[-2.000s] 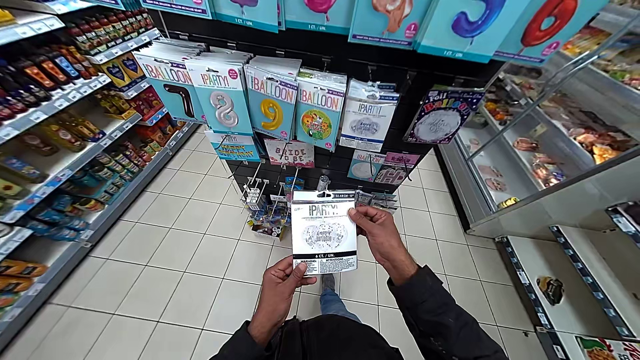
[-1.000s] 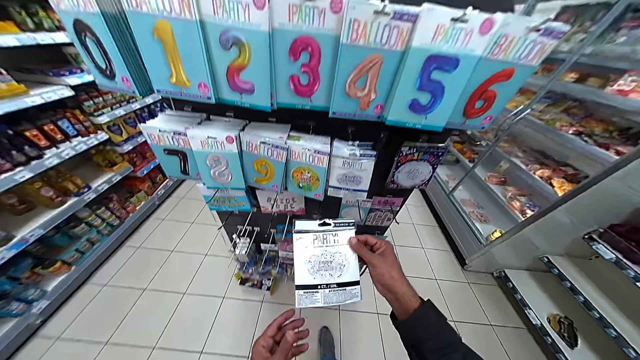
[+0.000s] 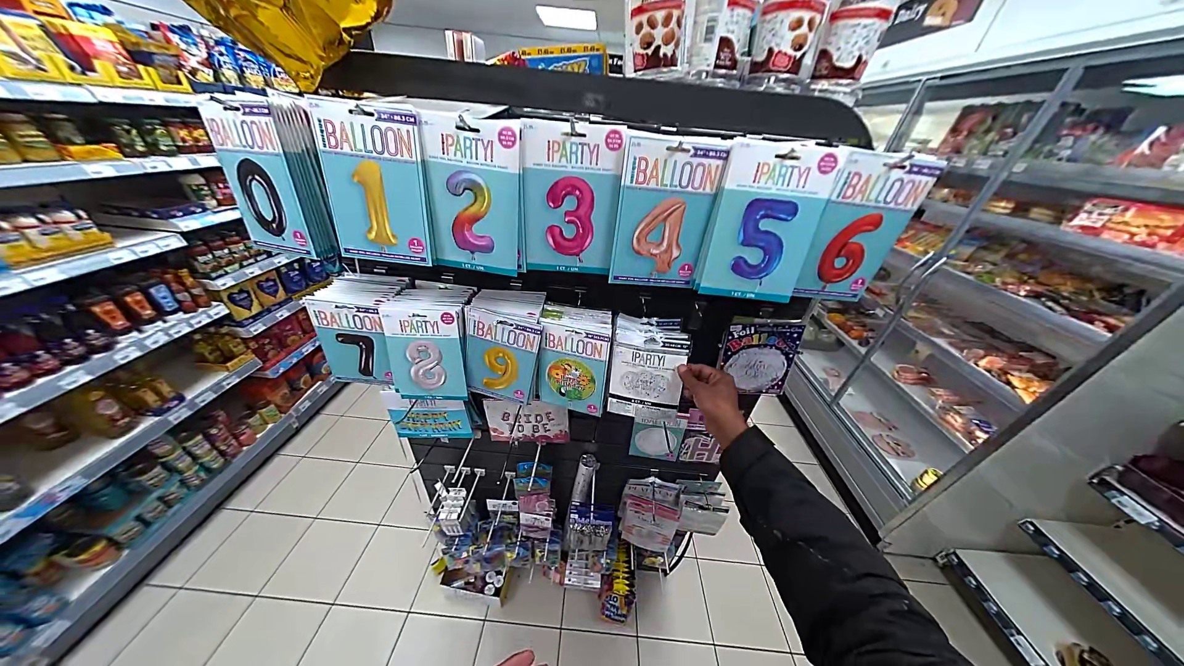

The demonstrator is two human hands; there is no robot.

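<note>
My right hand (image 3: 712, 396) reaches to the display rack and pinches the right edge of a white balloon packet (image 3: 647, 375), which is at the front of the white packets on its hook. Just left of it hangs a balloon packet with a round green design (image 3: 574, 375); to the right is a dark foil balloon packet (image 3: 760, 359). A silver balloon packet (image 3: 659, 438) hangs below. Only a fingertip of my left hand (image 3: 520, 658) shows at the bottom edge, so what that hand does is hidden.
Number balloon packets (image 3: 571, 199) hang in rows on the black rack. Small party goods (image 3: 583, 536) hang low, near the tiled floor (image 3: 310, 555). Stocked shelves (image 3: 129, 351) stand left, a refrigerated case (image 3: 962, 361) right. Tubs (image 3: 779, 37) stand on the rack top.
My right hand has moved the white packet from in front of me to the rack. My left hand, below the packet earlier, has mostly left view. The view has tilted up.
</note>
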